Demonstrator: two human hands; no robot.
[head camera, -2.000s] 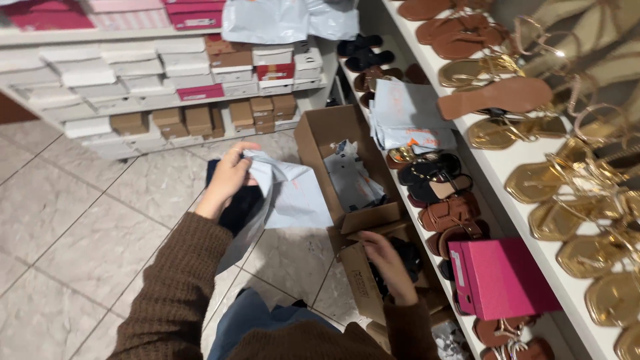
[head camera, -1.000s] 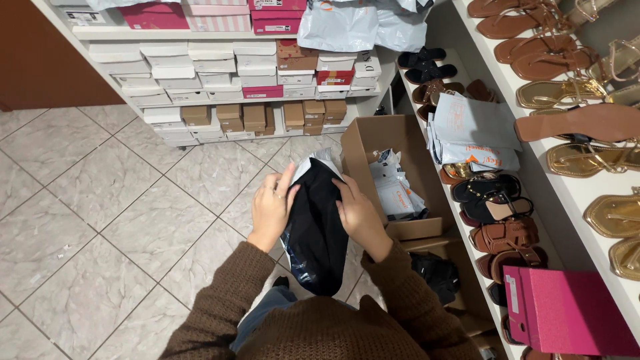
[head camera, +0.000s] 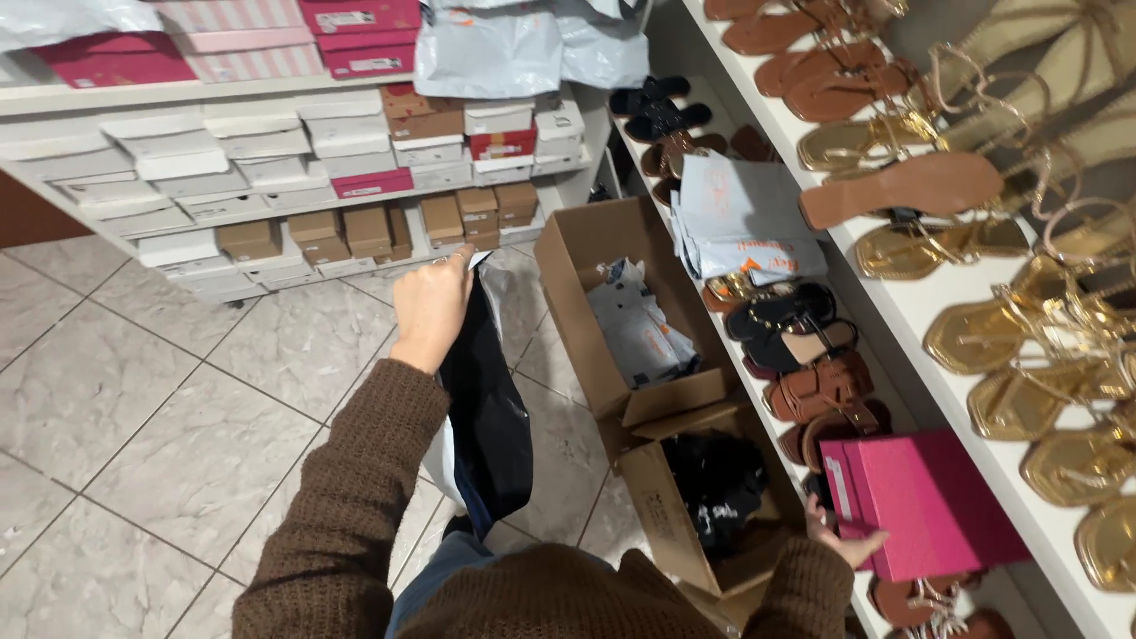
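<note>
My left hand (head camera: 433, 306) grips the upper edge of a plastic mailing bag (head camera: 484, 399), which hangs down over the floor with its black inside showing and a pale outside. My right hand (head camera: 841, 534) is at the near left corner of a bright pink shoebox (head camera: 923, 501) on the sandal shelf. Its thumb and fingers are spread around that corner; whether they grip it I cannot tell.
Left of the sandal shelf (head camera: 892, 306) stand a cardboard box (head camera: 568, 293) of pale bags and a smaller carton (head camera: 661, 515) of black plastic. Folded printed bags (head camera: 745, 217) lie among sandals. Ahead, a white shelf unit (head camera: 240, 213) holds stacked shoeboxes.
My right hand has left the bag, which both hands held a second ago, and moved right to the pink shoebox. My left hand still holds the bag, now hanging narrower.
</note>
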